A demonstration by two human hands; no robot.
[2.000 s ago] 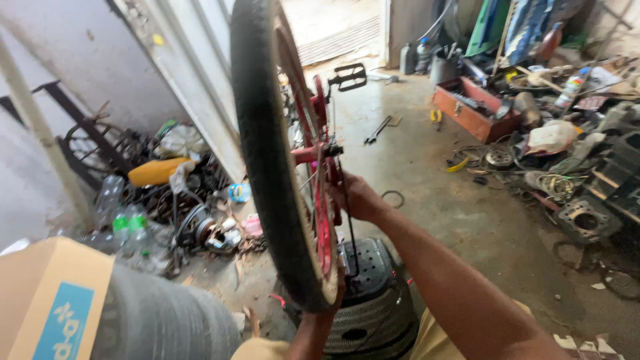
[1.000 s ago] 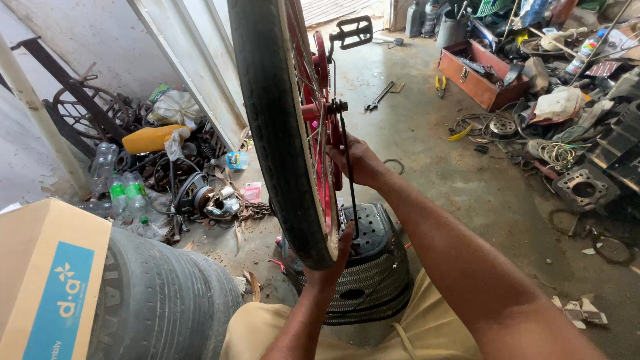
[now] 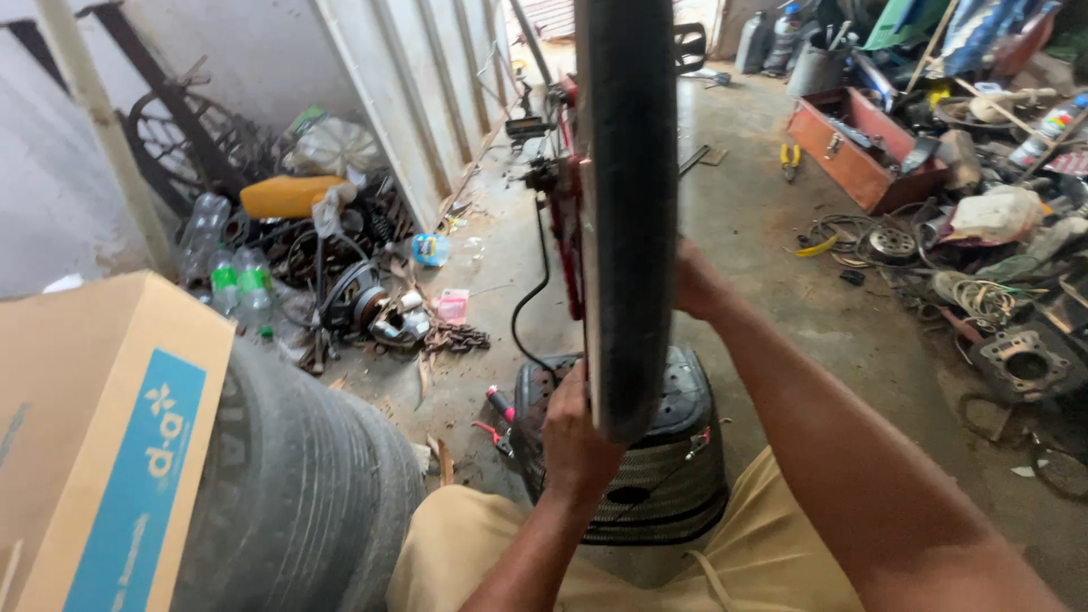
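Observation:
A bicycle wheel with a black tyre [image 3: 631,212] stands upright before me, nearly edge-on, still in the red bicycle frame [image 3: 568,229]. My left hand [image 3: 578,433] grips the lower part of the wheel at its left side. Partly hidden behind the tyre, my right hand [image 3: 695,280] is at the wheel's right side; its fingers are out of sight. One pedal [image 3: 527,128] shows left of the wheel and another [image 3: 690,48] at upper right. Below the wheel is a black mesh basket [image 3: 671,497], with a red brake lever [image 3: 490,432] at its left.
At left, a cardboard box [image 3: 127,340] rests against a large tyre [image 3: 314,476]. Scrap parts and plastic bottles [image 3: 254,285] lie behind. On the right are a red metal toolbox [image 3: 850,161], yellow-handled pliers [image 3: 790,161], coiled wire [image 3: 982,297] and an engine cylinder [image 3: 1024,361].
The wheel and frame have turned: the red frame, seen right of the tyre before, now shows on its left. My right hand, visible earlier, is now partly behind the tyre.

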